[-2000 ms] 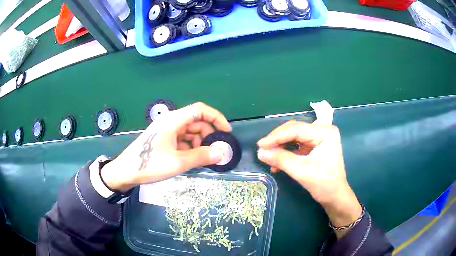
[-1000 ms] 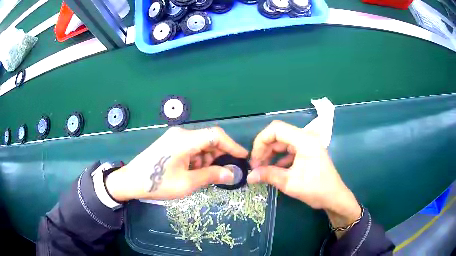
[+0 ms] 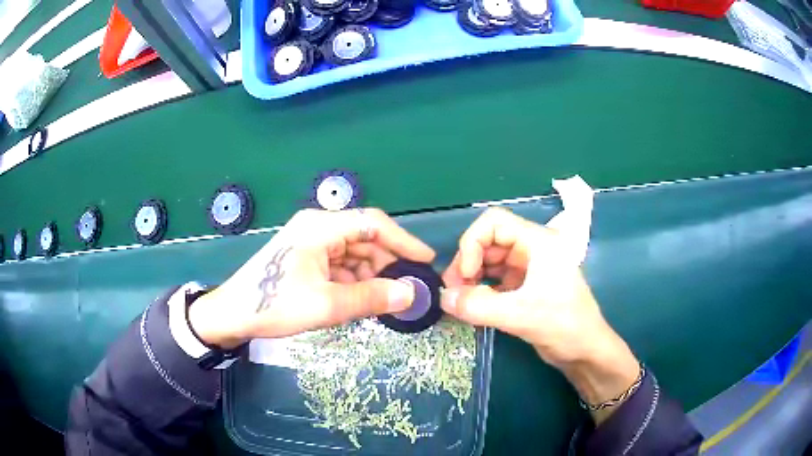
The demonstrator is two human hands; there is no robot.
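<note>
My left hand (image 3: 312, 280) holds a black wheel (image 3: 422, 313) with a pale hub, thumb on the hub and fingers behind. My right hand (image 3: 525, 285) is at the wheel's right edge, thumb and index fingertips pinched together. A tiny pale piece seems to show between them, too small to tell clearly. Below the hands is a clear plastic tub (image 3: 254, 419) with a loose heap of small silver and yellowish metal pieces (image 3: 383, 383). A white paper slip (image 3: 274, 352) lies at its upper left.
Several wheels (image 3: 231, 209) stand spaced along the green belt's (image 3: 427, 134) near edge. A blue bin (image 3: 418, 55) of wheels is beyond. White scrap (image 3: 574, 214) lies behind my right hand. A grey post (image 3: 182, 44) and red bin (image 3: 120, 44) are upper left.
My right hand has come left to the held wheel's edge, which it was apart from two seconds ago. The row of wheels on the belt has shifted right.
</note>
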